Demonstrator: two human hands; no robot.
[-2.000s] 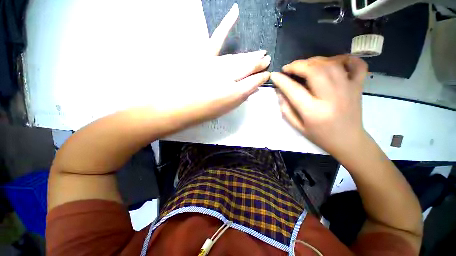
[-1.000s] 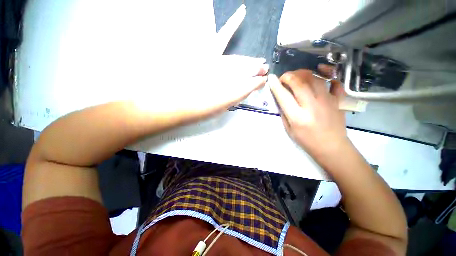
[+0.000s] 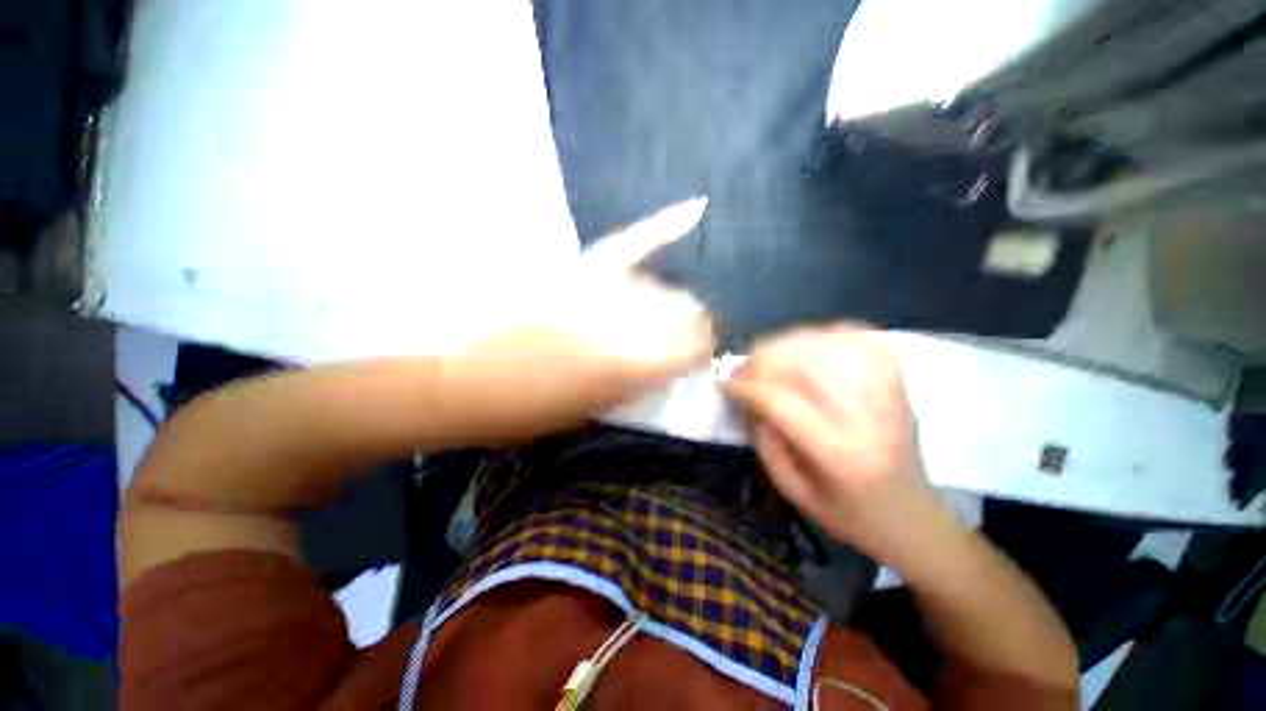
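Observation:
A large dark garment panel (image 3: 667,111) lies on the white table under the sewing machine head (image 3: 958,56), its near edge close to the table's front. My left hand (image 3: 632,327) is overexposed and blurred; its thumb lies stretched on the panel and its fingertips are at the near edge. My right hand (image 3: 833,417) has its fingers bent at the same edge, nearly touching the left fingertips. Both seem to pinch the edge; the fingertips are blurred and hide the exact grip.
The white table (image 3: 347,167) extends left, strongly overexposed. A bent metal loop (image 3: 1027,188) hangs from the machine, with a small pale piece (image 3: 1020,253) below it. A blue bin (image 3: 56,542) stands on the floor at left. A checked apron (image 3: 653,521) covers my lap.
Both hands have come lower in the view, towards the table's front edge. More of the dark panel shows between them and the machine. The camera view has shifted too.

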